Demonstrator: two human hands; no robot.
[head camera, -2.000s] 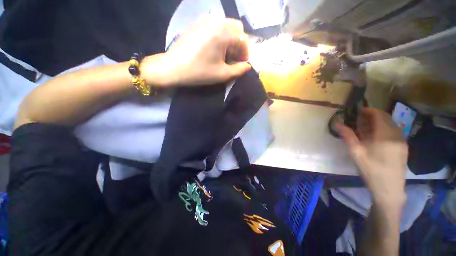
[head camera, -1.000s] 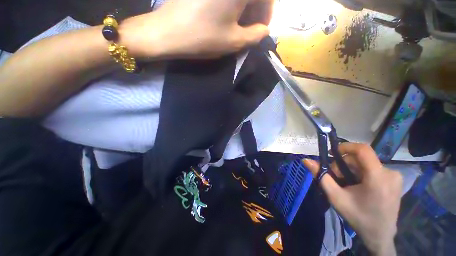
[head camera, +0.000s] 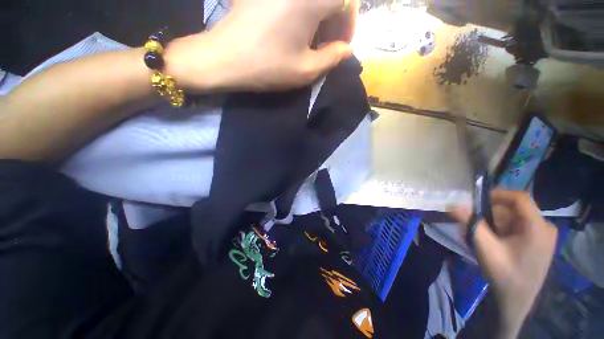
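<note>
My left hand (head camera: 278, 46) pinches the edge of a black garment panel (head camera: 265, 145) between thumb and fingers, at the top middle. The black cloth hangs down over a light grey panel (head camera: 165, 159) with a narrow black stripe (head camera: 325, 190). My right hand (head camera: 513, 238) holds the tailor's shears (head camera: 481, 189) by the handles at the lower right. The shears are blurred, their blades pointing up and away from the cloth. The fingertips of my left hand are partly lost in the lamp glare.
The worn yellow-brown machine bed (head camera: 410, 79) lies right of my left hand, with dark speckles. A smartphone (head camera: 526, 155) leans beyond the shears. Blue plastic baskets (head camera: 391, 248) are below the pale table edge (head camera: 410, 195). Black cloth lies at upper left.
My right hand picked up the shears and brought their tips to the cloth by my left hand. Now it has drawn them away to the right. My left hand still pinches the cloth.
</note>
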